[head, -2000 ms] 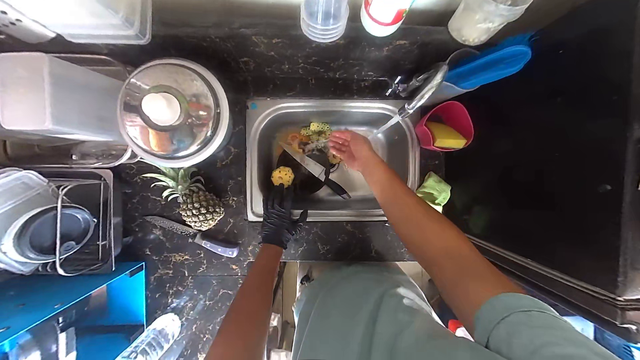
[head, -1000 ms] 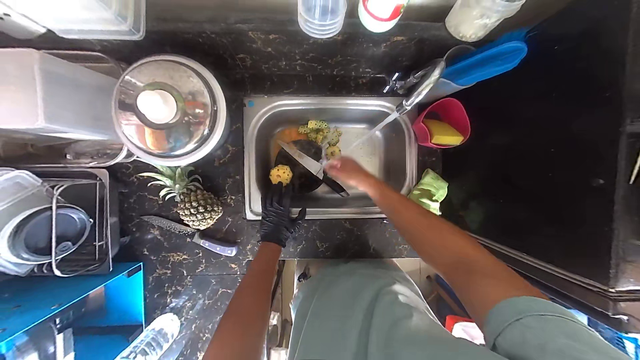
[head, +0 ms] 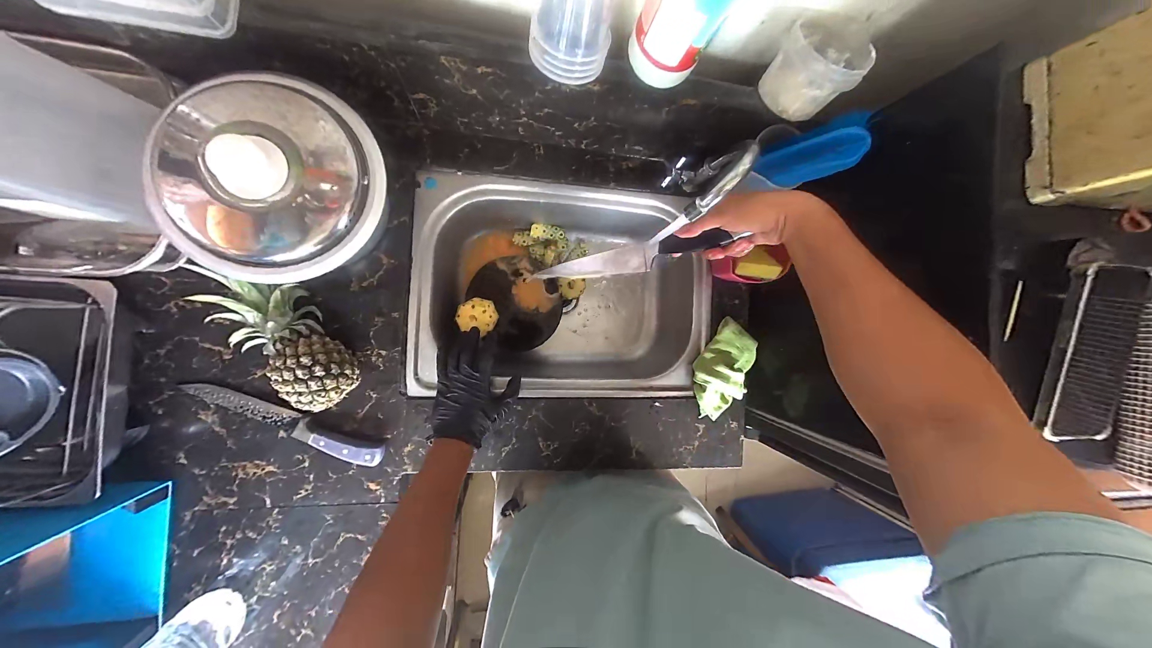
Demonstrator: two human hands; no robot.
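Note:
My left hand [head: 470, 387], in a black glove, rests over the front rim of the steel sink [head: 666, 364] with its fingertips at a peeled piece of pineapple [head: 477, 316]; whether they grip it is unclear. By its black handle my right hand [head: 738, 223] holds a kitchen knife [head: 598, 263], the blade pointing left over the sink, near the faucet [head: 720, 184]. Beneath the blade lies a dark round object [head: 513, 328] in the basin. Pineapple trimmings [head: 544, 238] lie behind it. An unpeeled pineapple with its crown [head: 312, 371] lies on the counter left of the sink.
A second knife [head: 337, 445] lies before the whole pineapple. Left of the sink stands a lidded pot [head: 265, 180]. A green cloth [head: 725, 367] lies at the sink's right edge, near a pink holder with a yellow sponge [head: 759, 265]. Plastic cups [head: 570, 40] stand behind.
My right hand has moved right and back toward the faucet and has taken up the knife, which lay in the sink in the earlier frames. My left hand has stayed by the pineapple piece.

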